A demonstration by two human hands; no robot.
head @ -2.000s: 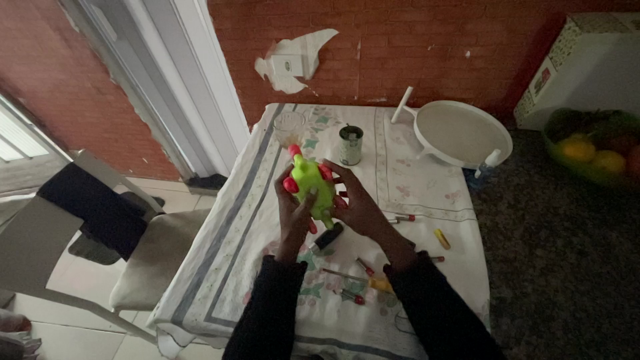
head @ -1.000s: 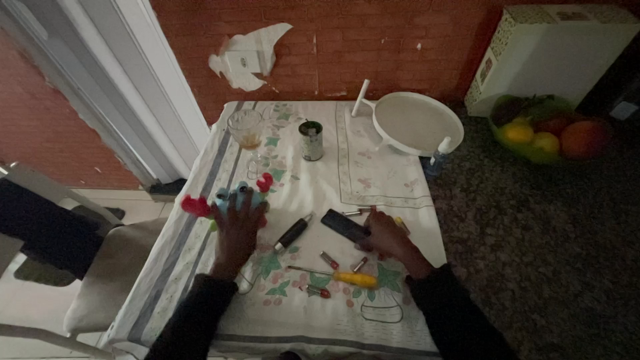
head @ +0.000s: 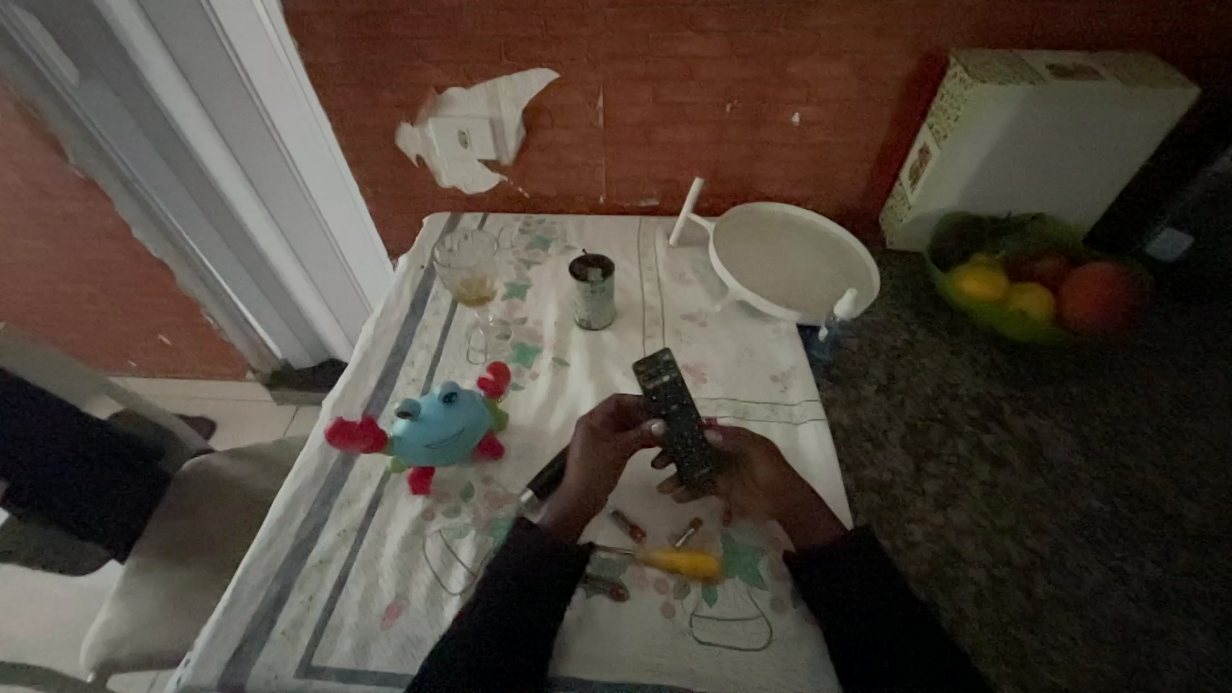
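A black remote control (head: 678, 414) is held upright between my two hands, its button side facing me. My left hand (head: 611, 448) grips its left edge with the thumb on the front. My right hand (head: 756, 472) holds its lower right side, fingers behind it. On the tablecloth to the left sits a blue crab toy (head: 441, 428) with red claws. A dark-handled tool (head: 546, 478) lies partly hidden by my left hand. Below my hands are a yellow-handled screwdriver (head: 679, 563) and several batteries (head: 628, 525).
A stemmed glass (head: 469, 279) with some liquid and an opened tin can (head: 592, 291) stand toward the back. A round white tray (head: 794, 260) is at the back right. Beyond it are a green fruit bowl (head: 1001, 318) and a box (head: 1030, 144). A chair (head: 192, 539) stands left.
The crab toy was in both hands, then under my left hand at the left of the table, and is now let go there. The remote control has been lifted from the tablecloth into both hands.
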